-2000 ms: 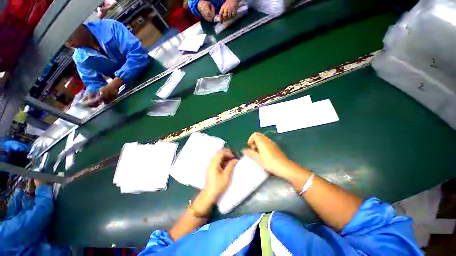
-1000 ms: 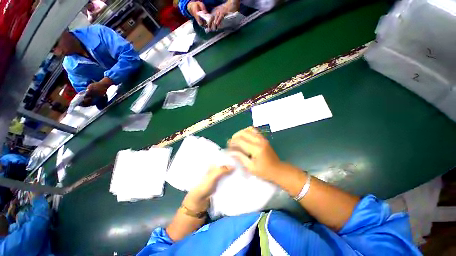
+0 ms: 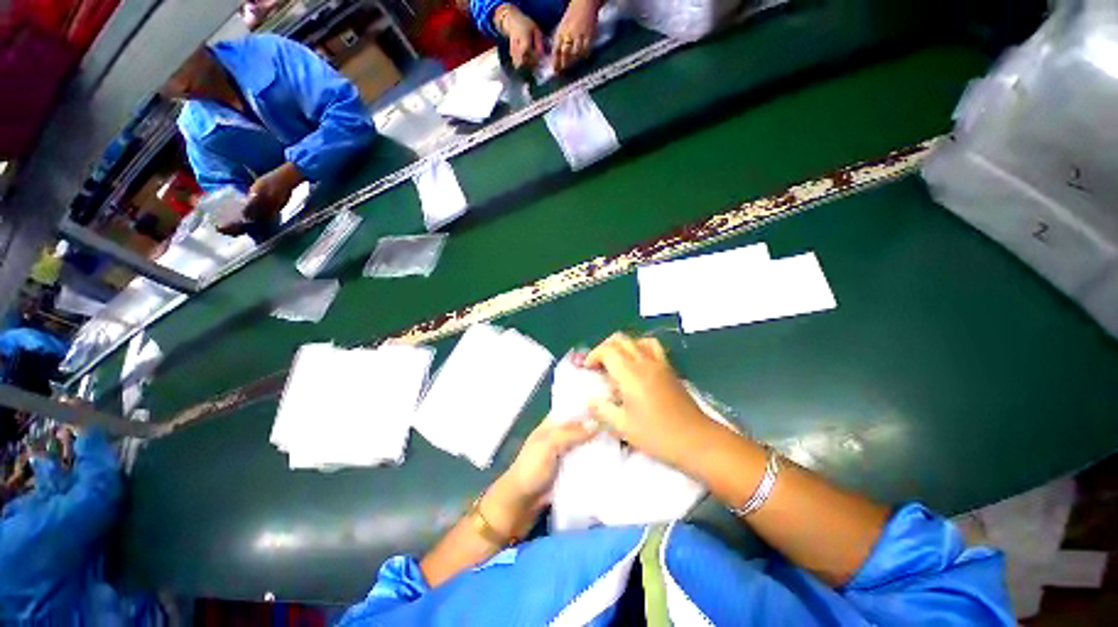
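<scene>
My left hand point(image 3: 546, 463) and my right hand point(image 3: 647, 394) are together at the bench's near edge, both on a white piece point(image 3: 613, 484). The piece is partly hidden by my fingers; whether it is a card or a filled sleeve I cannot tell. A clear edge shows right of my right hand. A stack of white pieces point(image 3: 353, 407) lies at the left. A second, tilted white stack point(image 3: 484, 392) lies between it and my left hand. Flat white cards point(image 3: 742, 289) lie overlapping beyond my right hand.
A chipped metal strip point(image 3: 539, 292) divides the bench from the green belt. Spaced sleeves point(image 3: 405, 255) lie on the belt. Workers in blue smocks point(image 3: 276, 110) sit across, another at far left. A large cloudy bag pack point(image 3: 1042, 159) marked 2 stands at far right.
The belt pieces have moved left, and another sleeve lies on the belt at the upper middle. My hands have shifted on the white piece, which now lies more upright between them.
</scene>
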